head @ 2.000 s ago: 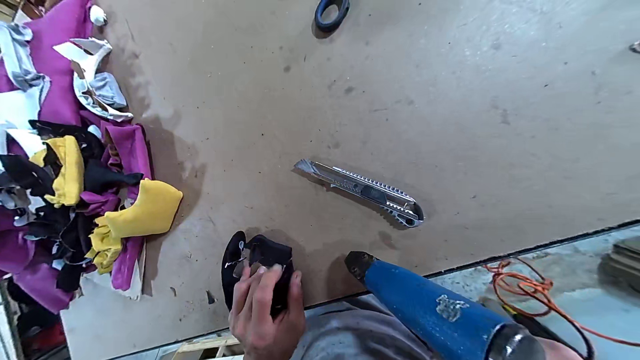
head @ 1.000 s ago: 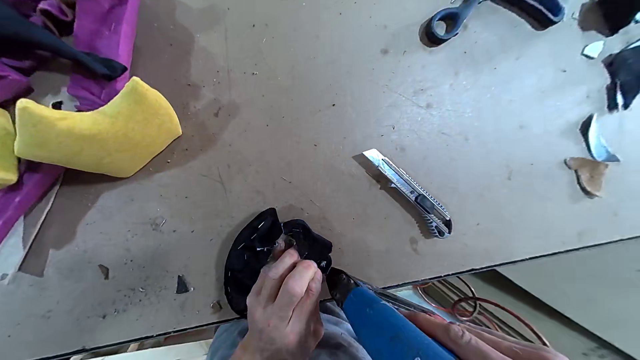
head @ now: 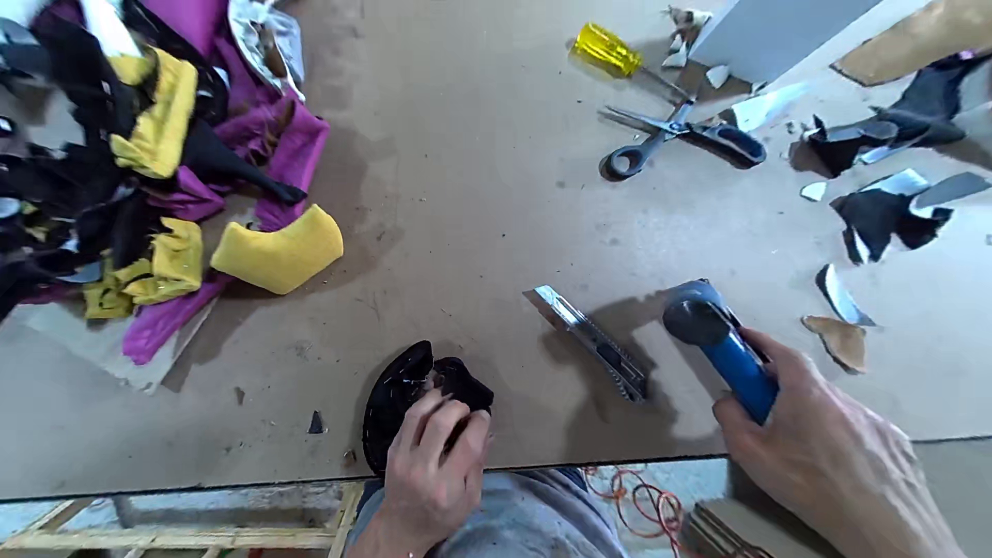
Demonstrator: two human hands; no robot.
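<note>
My left hand rests with its fingers closed on a black fabric piece at the table's front edge. The piece is curved and carries small light marks like staples. At the right, my right hand grips the blue body of a handheld tool, probably a pneumatic stapler, its dark rounded end pointing up and left above the table. A metal snap-off utility knife lies between the two hands, blade toward the upper left. Which parts of the black piece lie under my left fingers is hidden.
Scissors and a yellow-handled screwdriver lie farther back. Black, white and tan scraps are scattered at right. A heap of purple, black and yellow fabric pieces fills the left. An orange hose hangs below the table edge.
My right hand has moved the blue tool away from the black piece, out to the right over the table. My left hand stays on the black piece. The view has shifted.
</note>
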